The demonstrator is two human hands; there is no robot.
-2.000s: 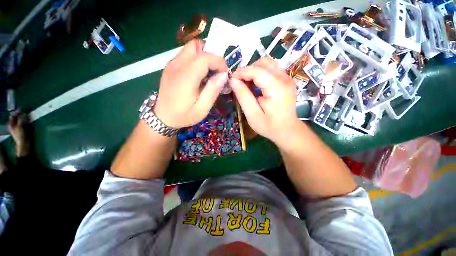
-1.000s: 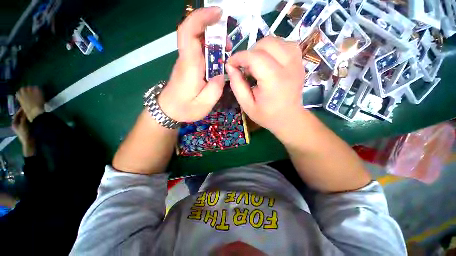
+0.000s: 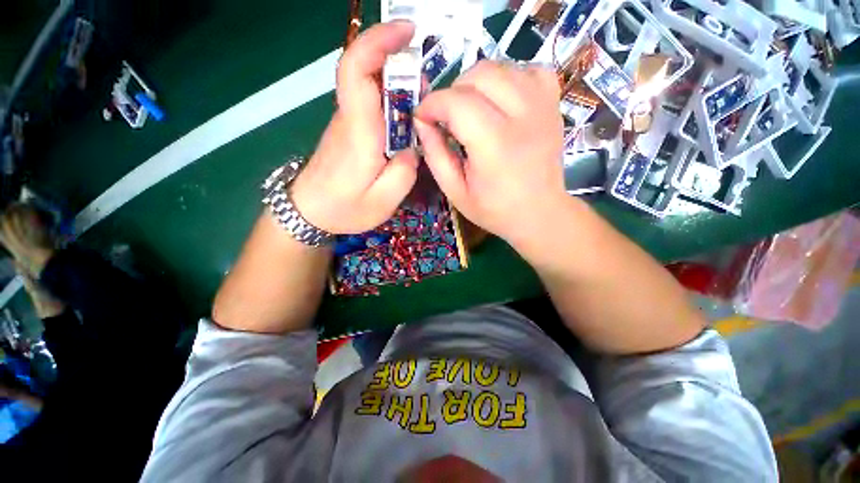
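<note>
My left hand (image 3: 351,156), with a metal watch on its wrist, holds a white plastic frame (image 3: 403,68) upright between thumb and fingers. A dark-blue circuit board (image 3: 401,121) with pale specks shows at the frame's lower end. My right hand (image 3: 495,141) has its thumb and forefinger pinched together at the board's right edge. Whether a small part is between those fingertips is too small to tell. The parts box (image 3: 461,238), full of grey-blue round pieces and red leads, sits below my hands, partly hidden by my left hand.
A pile of white frames (image 3: 717,104) with boards and copper-brown pieces lies at right. One unit with a blue cylinder (image 3: 149,106) lies at upper left on the green surface. Another person's hands (image 3: 26,241) are at the left edge. A pink plastic bag (image 3: 802,274) is at lower right.
My left hand has brought a white frame with a board into its grip, where earlier both hands pinched something small together. The unit at upper left has shifted left and down in view.
</note>
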